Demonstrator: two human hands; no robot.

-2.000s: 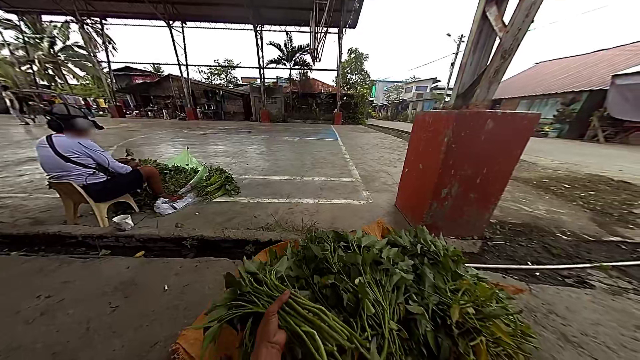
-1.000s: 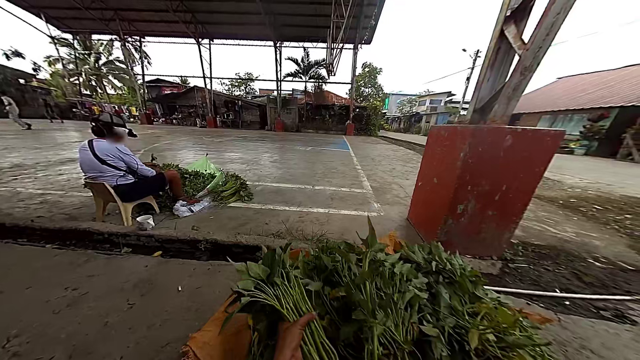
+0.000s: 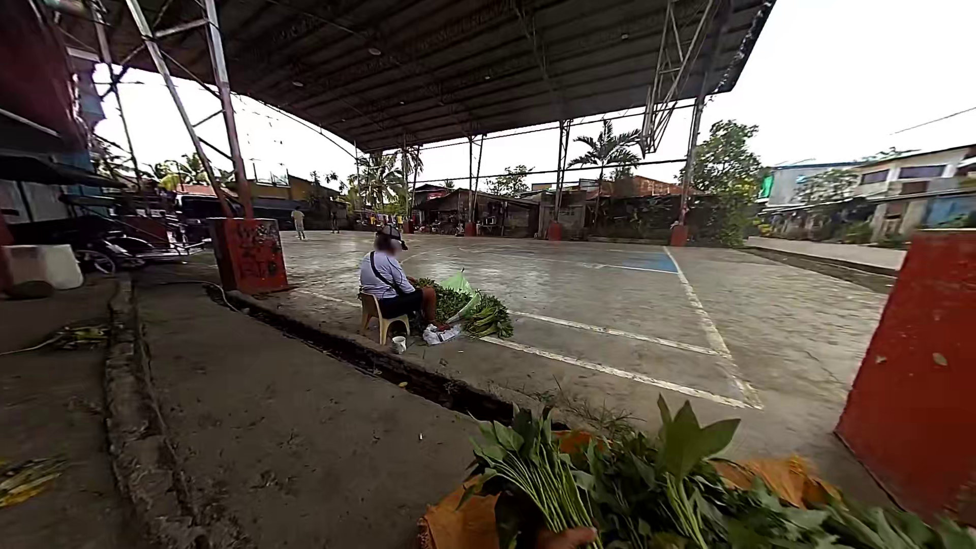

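My left hand point(image 3: 566, 537) shows only in part at the bottom edge, its thumb lying across the pale green stems of a bunch of leafy greens point(image 3: 537, 476). The palm and other fingers are hidden. Beside the bunch, on the right, more leafy greens point(image 3: 732, 503) spread in a heap, one broad-leaved sprig standing up. Orange sacking point(image 3: 461, 522) shows under and around the heap. My right hand is out of view.
A person point(image 3: 389, 274) sits on a plastic chair point(image 3: 372, 313) beside another heap of greens point(image 3: 489, 316). An open drainage channel point(image 3: 450, 389) borders the covered court. A red concrete post base point(image 3: 915, 381) stands at right, another point(image 3: 248, 255) at left.
The view has swung to the left. My left hand, at the stems in all frames, now sits lower in view, with its thumb across them.
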